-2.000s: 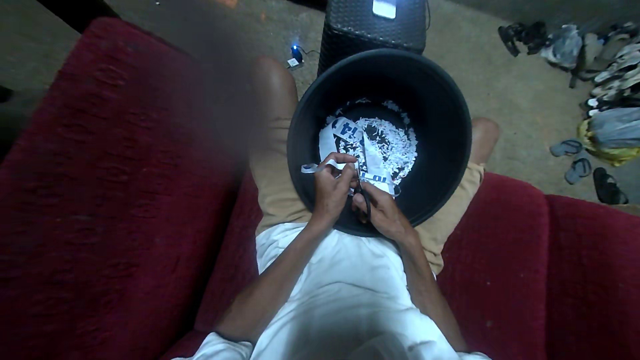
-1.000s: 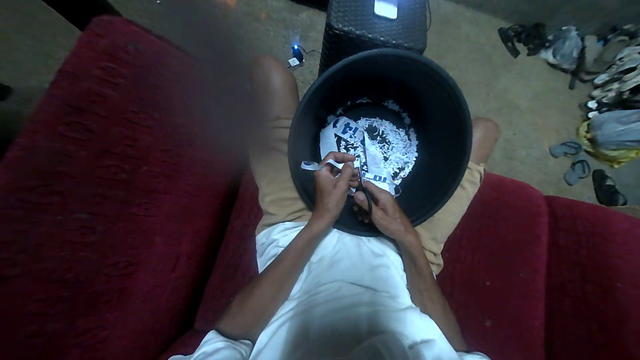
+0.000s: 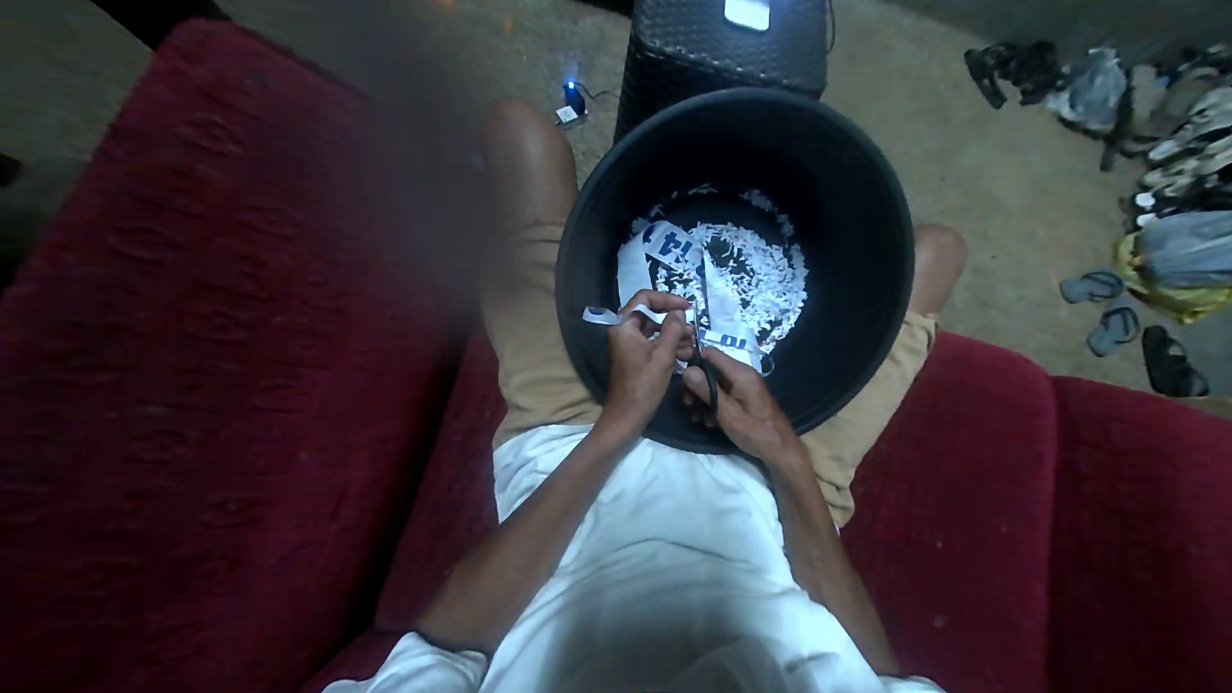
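A black round tub (image 3: 861,289) stands between my knees, with many small white shreds (image 3: 770,279) at its bottom. My left hand (image 3: 643,361) pinches a narrow white strip (image 3: 603,316) over the tub's near part; one end of it sticks out to the left. In my right hand (image 3: 746,399) are dark-handled scissors (image 3: 711,380), their blades pointing away from me at the fingers of my left hand. A longer white strip with blue printing (image 3: 674,245) hangs in loops in the tub beyond both hands. The exact point where blades and strip meet is too small to tell.
Red sofa cushions (image 3: 962,462) lie beneath and beside me. Beyond the tub stands a black woven-textured box (image 3: 722,58) bearing a bright device. A small device with a blue light (image 3: 574,101) is on the floor. Flip-flops (image 3: 1114,329), shoes and plastic bags lie at the right.
The printed strip in the tub has shifted a little, and different parts of its blue printing show. Both hands stay in nearly the same place over the tub.
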